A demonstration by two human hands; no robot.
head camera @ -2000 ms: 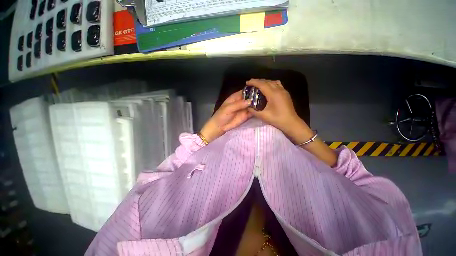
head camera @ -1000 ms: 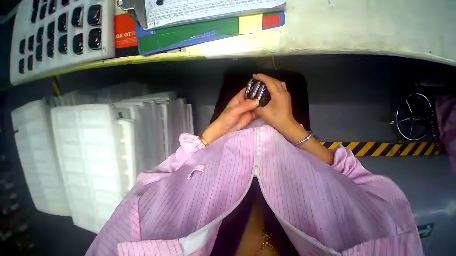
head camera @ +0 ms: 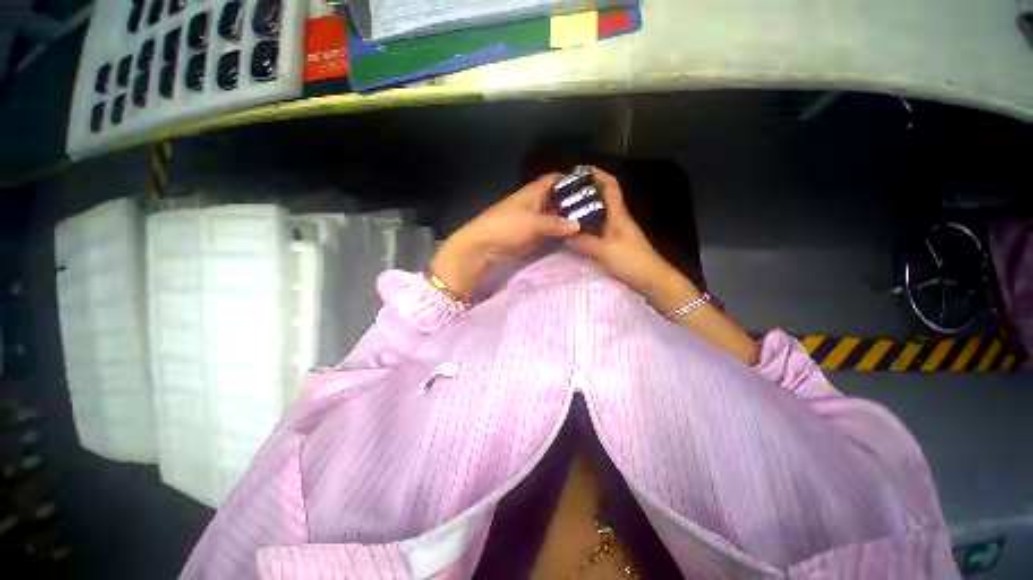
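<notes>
A small stack of dark units, likely watch cases [head camera: 579, 198], with silvery bands, is held between both hands above the lap. My left hand [head camera: 510, 230] grips the stack from the left, its thumb at the lower edge. My right hand [head camera: 621, 236] holds it from the right, with fingers around the top and right side. The exact number of units and the fingertips behind the stack are hidden.
A white blister tray [head camera: 85, 134] with dark units lies at the bench's left, beside an orange-red booklet [head camera: 326, 51], green-blue folders [head camera: 453, 54] and a printed sheet [head camera: 436, 14]. Empty white trays [head camera: 215, 340] stand below. A spoked metal wheel [head camera: 944, 278] is at right.
The stack has turned so its silver bands lie more nearly level. My left hand and wrist have moved slightly up and left. The view has shifted, and the bench sits higher in it.
</notes>
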